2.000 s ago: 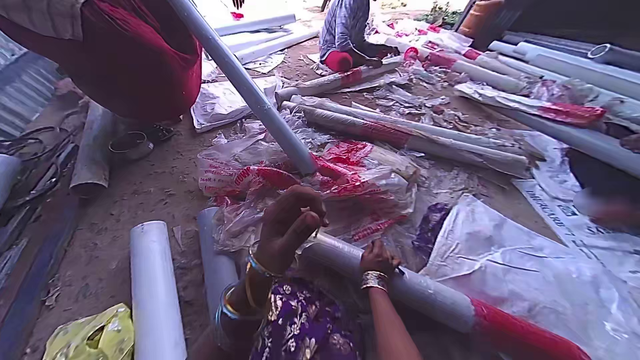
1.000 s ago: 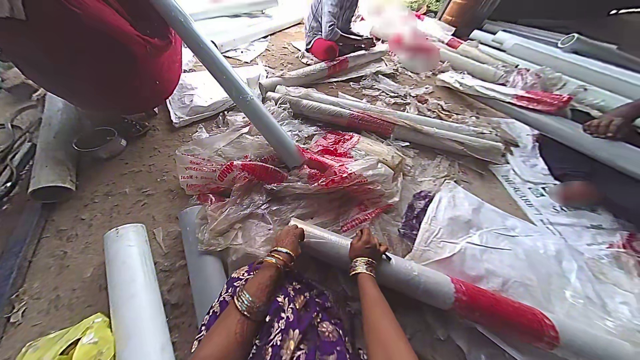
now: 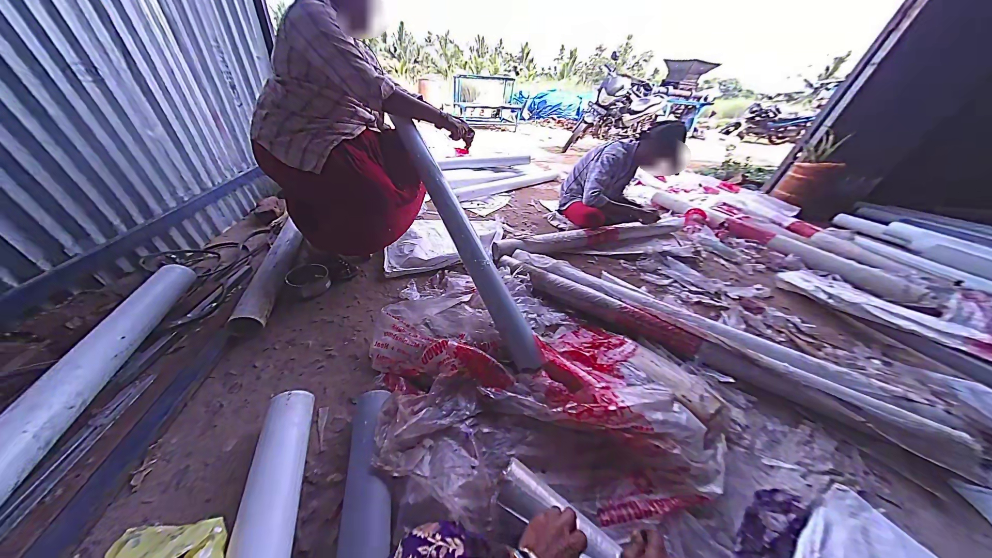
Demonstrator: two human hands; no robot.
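At the bottom edge of the head view, my left hand (image 3: 552,533) rests with curled fingers on a grey plastic-wrapped pipe (image 3: 535,496). My right hand (image 3: 645,544) is at the same pipe just to the right, mostly cut off by the frame edge. The pipe's near end points up and left, over crumpled clear plastic film with red print (image 3: 558,395). Another grey pipe (image 3: 473,248) slants down onto this film, held near its top by a standing person (image 3: 333,124). A dark purple cloth (image 3: 771,523) lies to the right of my hands.
Bare grey pipes (image 3: 271,473) lie at the left, beside a yellow plastic bag (image 3: 169,540). Long wrapped pipes (image 3: 759,364) stretch across the right. A second person (image 3: 604,182) crouches farther back among film scraps. A corrugated metal wall (image 3: 116,116) stands at the left.
The view has tilted up a lot. My left hand, raised with bent fingers two seconds ago, came down onto the wrapped pipe one second ago and is there now.
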